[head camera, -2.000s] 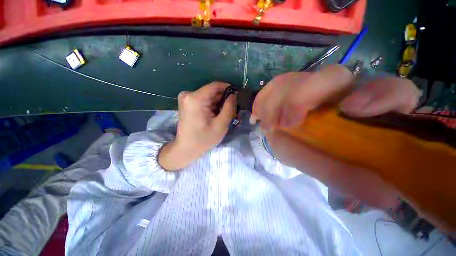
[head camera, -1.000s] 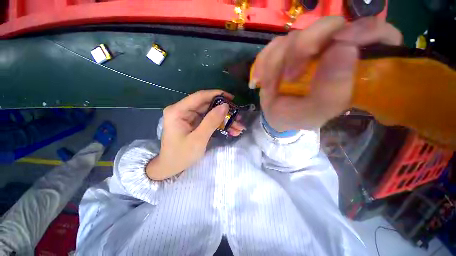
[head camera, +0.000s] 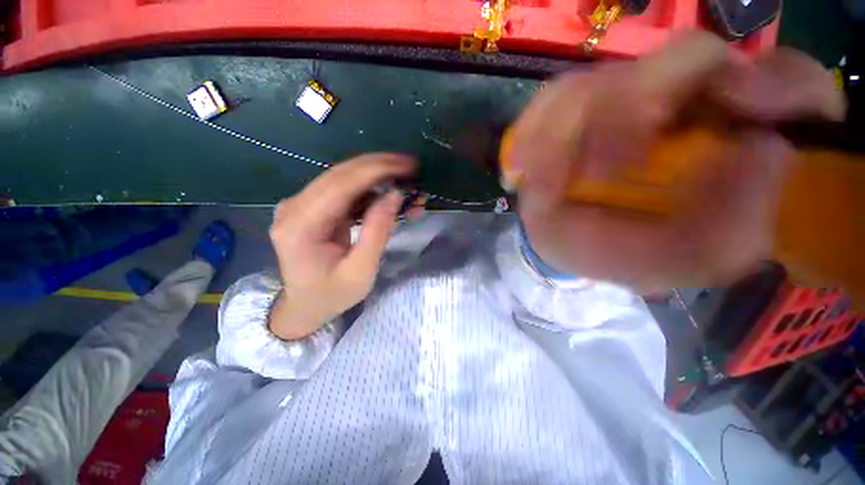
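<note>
My left hand (head camera: 327, 237) is at the bench's front edge, above the lap, with a small black watch case (head camera: 391, 199) between thumb and fingers. The case is blurred, and its inside cannot be made out. My right hand (head camera: 645, 170) is large and blurred at the right, closed around the thick orange handle of an electric screwdriver (head camera: 823, 213). A dark blurred part of the tool points left from the hand. Its tip cannot be made out and is apart from the case. A blue wrist strap (head camera: 542, 265) shows at the right wrist.
Two silver-white battery cells (head camera: 207, 99) lie on the dark green bench (head camera: 85, 142), with a thin wire (head camera: 237, 140) curving past them. The red foam tray (head camera: 285, 26) runs along the back, holding gold flex parts (head camera: 493, 21). Another red tray (head camera: 797, 327) is low at the right. Another person's leg (head camera: 114, 355) shows at lower left.
My left hand has moved left with the watch case and turned it. My right hand has risen from near the case with the screwdriver, then shifted right. The view has shifted too.
</note>
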